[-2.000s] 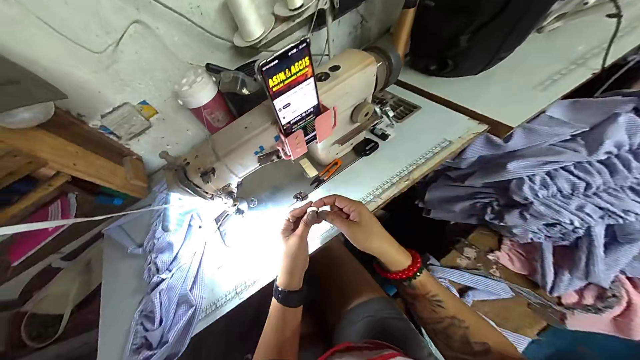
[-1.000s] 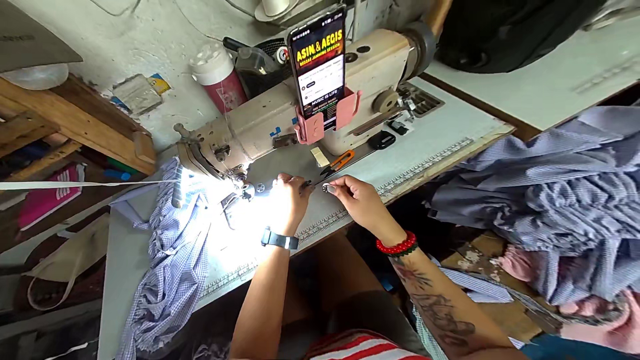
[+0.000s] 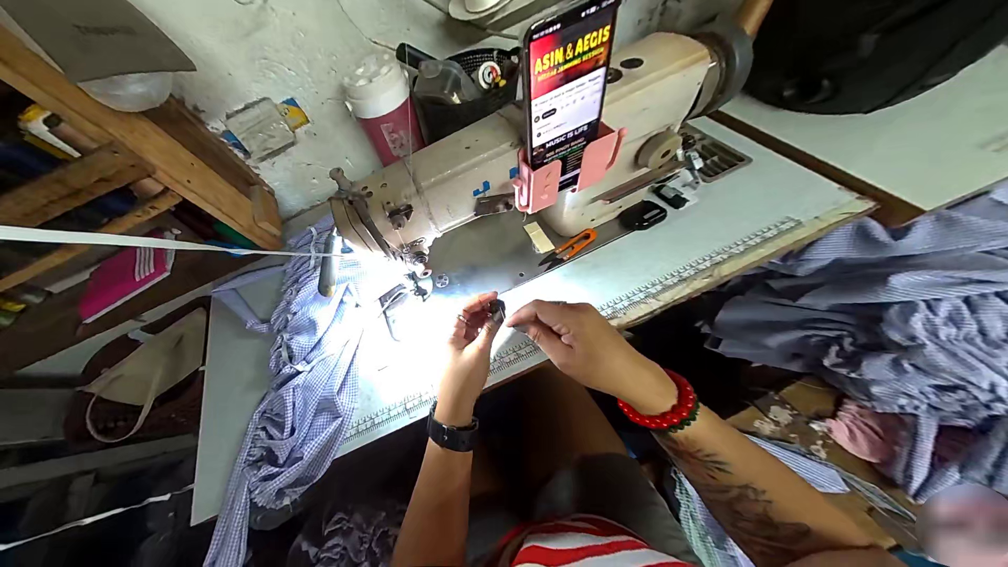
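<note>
My left hand (image 3: 472, 331) pinches a small dark metal part (image 3: 496, 310), seemingly a bobbin case, between thumb and fingertips over the front of the sewing table. Just right of it, my right hand (image 3: 563, 339) has thumb and index finger pressed together beside the part; whether they hold a thread cannot be made out. Behind both hands stands an industrial sewing machine (image 3: 465, 173), its lit needle area to their left. Orange-handled thread snips (image 3: 572, 246) lie on the machine bed. Blue checked gathered fabric (image 3: 303, 394) hangs over the table's left side.
A smartphone (image 3: 568, 94) rests in a pink holder on the machine. Behind it are a pink tumbler (image 3: 386, 110) and a black basket (image 3: 465, 98). More blue fabric (image 3: 882, 315) is heaped at right. Wooden shelving (image 3: 134, 173) stands at left, with a white strap (image 3: 157, 242) stretched across.
My hands were together two seconds ago, stood apart one second ago, and are close together again now. The view has moved nearer to the table.
</note>
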